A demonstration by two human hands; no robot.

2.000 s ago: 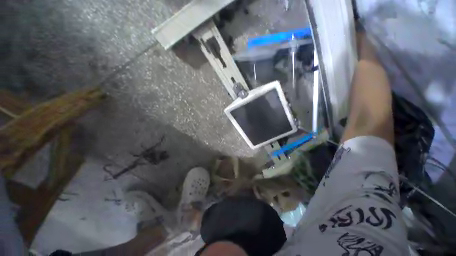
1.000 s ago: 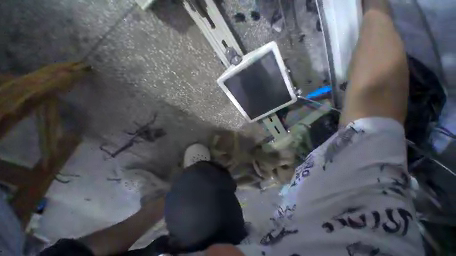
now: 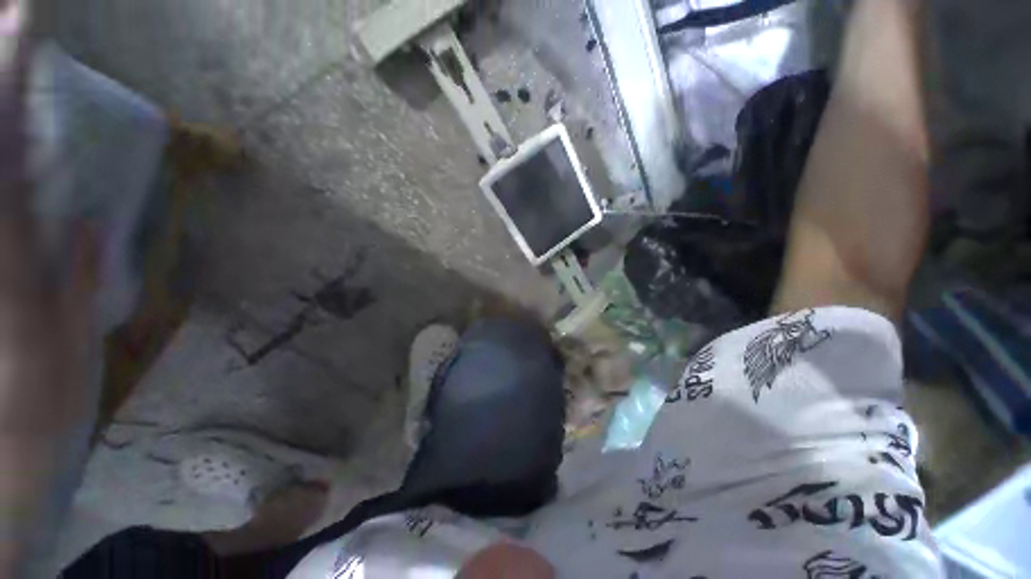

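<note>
The foot treadle [image 3: 545, 195], a dark plate with a white edge, lies near the floor at upper centre. It sits on the slotted pale metal bar of the machine stand frame [image 3: 469, 96]. My bare right arm reaches up past the top right edge, so my right hand is out of the picture. My left hand cannot be made out; a blurred skin-coloured shape at the left edge shows no hand. A thin rod or cord runs right from the treadle.
A long white table edge [image 3: 639, 96] stands right of the treadle. Black plastic bags [image 3: 780, 136] lie beside it. Brown wooden pieces [image 3: 153, 328] are at left, partly behind blurred pale cloth [image 3: 91, 170]. My dark-clad knee [image 3: 492, 407] and pale clogs [image 3: 430, 368] are below.
The view has shifted, so the treadle shows smaller and further left, and more black bag shows. The blue bars have left the view. Pale cloth has come in at the left.
</note>
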